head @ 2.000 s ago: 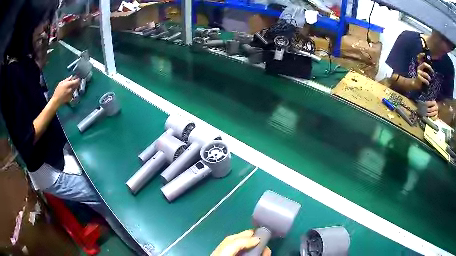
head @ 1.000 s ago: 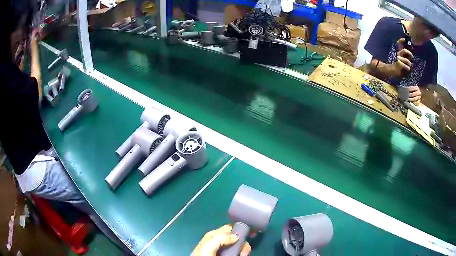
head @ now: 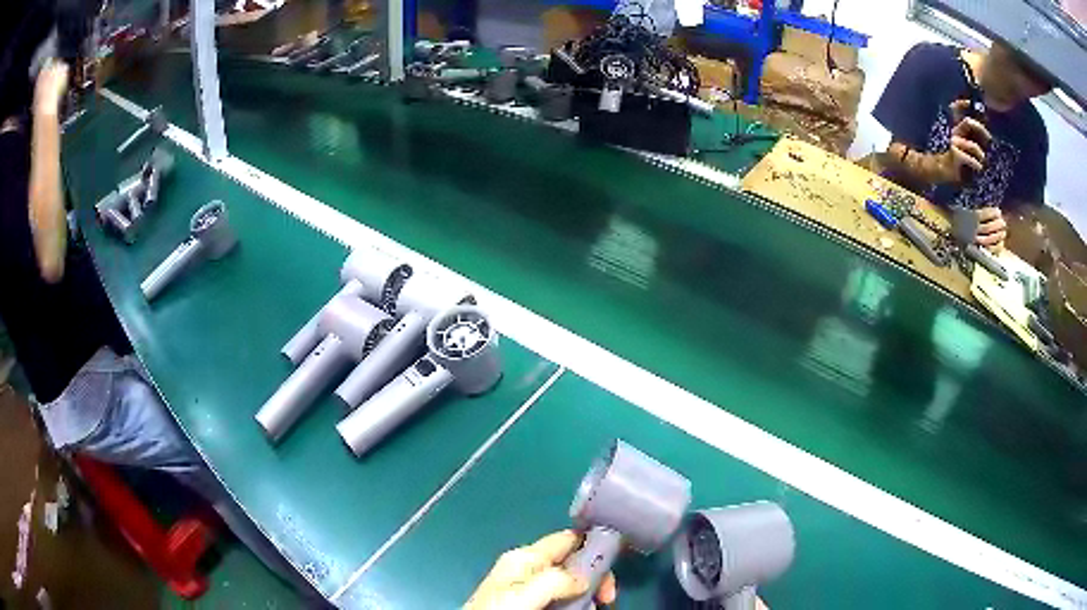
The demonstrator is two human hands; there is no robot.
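Note:
My left hand, cut off by the bottom edge, grips the handle of a grey handheld fan. Its drum head is up and tilted, and its smooth side faces me. A second grey fan stands just right of it with its open, spoked end turned left. Its handle runs out of the bottom edge, so I cannot tell what supports it. My right hand is not in view.
A cluster of several grey fans lies on the green bench at centre left. Another fan lies farther left, near a standing person. A white strip borders the conveyor. Opposite, a person works at a wooden board.
Over the last second, the held fan's head has turned a little and shifted right, closer to the second fan. The person at left has raised an arm.

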